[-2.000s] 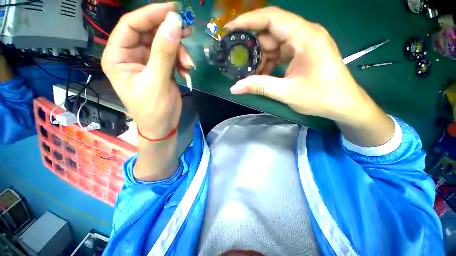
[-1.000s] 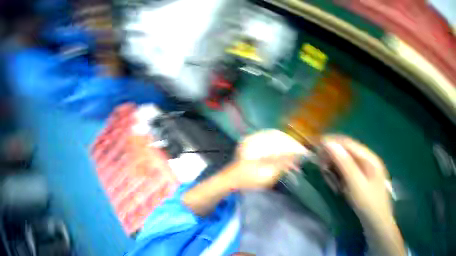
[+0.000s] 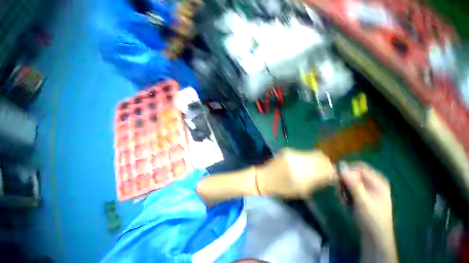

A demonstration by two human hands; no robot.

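The frame is blurred by head motion. My left hand (image 3: 301, 172) is bare, with a red string at the wrist, and reaches right towards my right hand. My right hand (image 3: 367, 185) is on a small dark round housing (image 3: 345, 191), seen edge-on between the two hands. My left fingertips are close to the housing; whether they hold anything cannot be told. The blue board does not show.
A red-pink grid tray (image 3: 149, 149), with dark units in some pockets, is at the left beside a white power strip (image 3: 205, 141). Red and black leads (image 3: 276, 110) and an orange-amber bag (image 3: 349, 139) lie on the green mat (image 3: 303, 120). Another person's blue sleeve (image 3: 133, 41) is upper left.
The view has swung left, so the tray, leads and a red-edged shelf show more fully. My hands have come together from apart; the blue board seen earlier in my left hand is no longer visible.
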